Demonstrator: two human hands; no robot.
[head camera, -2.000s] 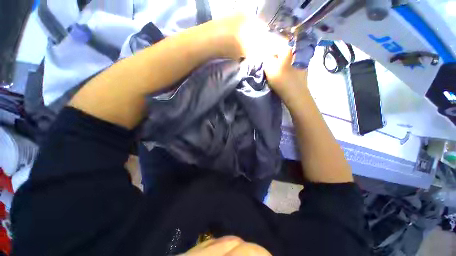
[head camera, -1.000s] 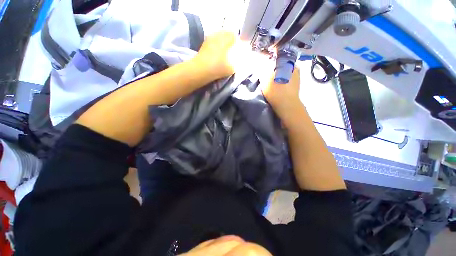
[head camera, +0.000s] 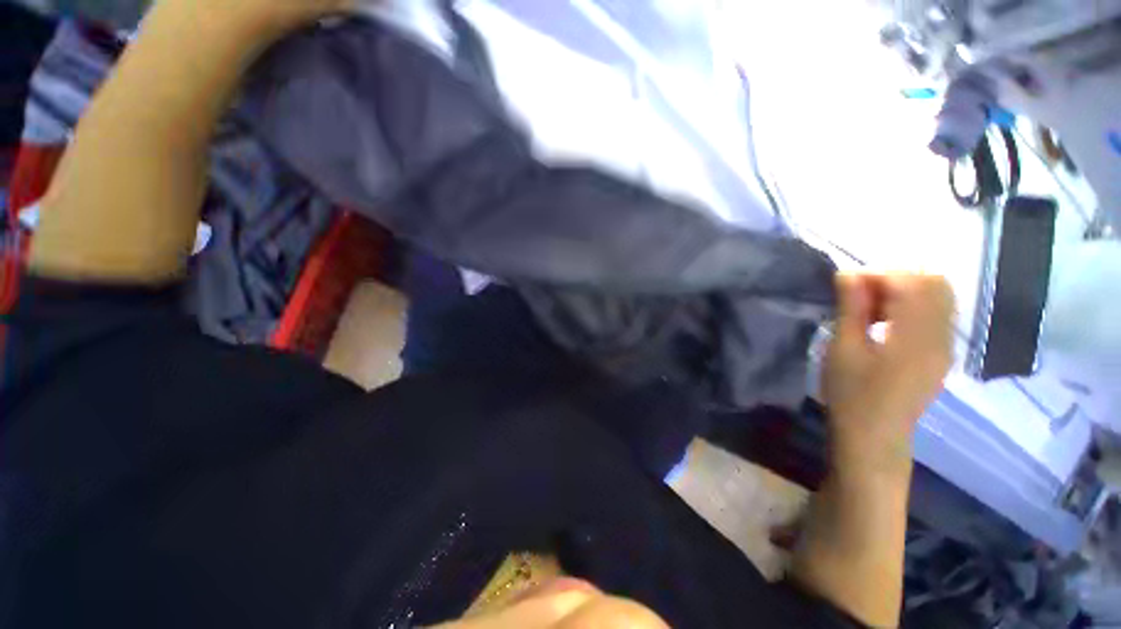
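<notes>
A dark grey garment (head camera: 553, 221) stretches across the head view, blurred, from the upper left to my right hand, with folds hanging over the table's front edge towards my lap. My right hand (head camera: 891, 326) pinches its right end in the fingers, right of centre. My left hand (head camera: 295, 7) is at the top edge, mostly cut off, beside the cloth's left end; its fingers do not show. Pale grey-white cloth (head camera: 590, 98) lies behind the dark part. The cylindrical attachment (head camera: 965, 113) of the sewing machine shows at the upper right, away from both hands.
Black-handled scissors (head camera: 987, 166) and a smartphone (head camera: 1020, 289) lie on the white table right of my right hand. A red basket (head camera: 322, 280) stands at the left, with dark grey pieces (head camera: 252, 234) beside it. A dark pile (head camera: 983, 584) lies below the table at lower right.
Both hands have left the needle area and moved apart, left hand to the upper left, right hand right and nearer me. The heaped dark cloth is now stretched out. The view has shifted.
</notes>
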